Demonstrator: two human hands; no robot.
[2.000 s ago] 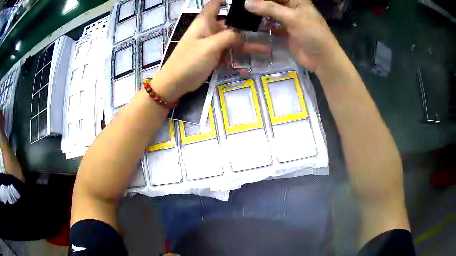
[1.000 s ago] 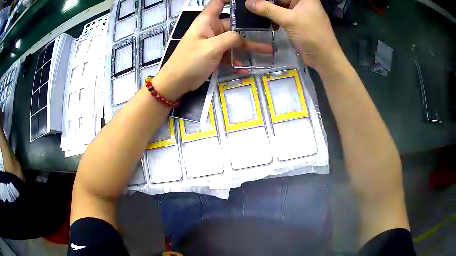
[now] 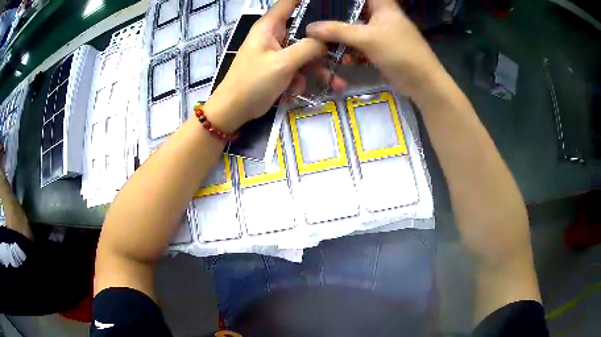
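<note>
A clear housing (image 3: 319, 84) is held tilted between my hands at the top edge of the view. A black adhesive pad (image 3: 324, 14) lies in its upper part. My left hand (image 3: 277, 62) grips the housing's left side and also has an adhesive sheet (image 3: 254, 139) with black rectangles under it. My right hand (image 3: 379, 39) holds the housing's right side, its thumb on the black pad. Both hands are cut off at the top by the picture's edge.
Yellow-bordered housings (image 3: 374, 158) lie in a row on a wrinkled white liner (image 3: 290, 253). Black-bordered housings (image 3: 165, 79) lie upper left. Pale window sheets (image 3: 109, 118) and a stack of adhesive sheets (image 3: 58, 118) are at left. A clear scrap (image 3: 504, 76) lies right. Another person's arm (image 3: 14, 207) shows far left.
The housing has tilted, its lower end swinging left. The black pad sits in its upper part, where earliest it was held at my fingertips above it. My right thumb has moved slightly left and down.
</note>
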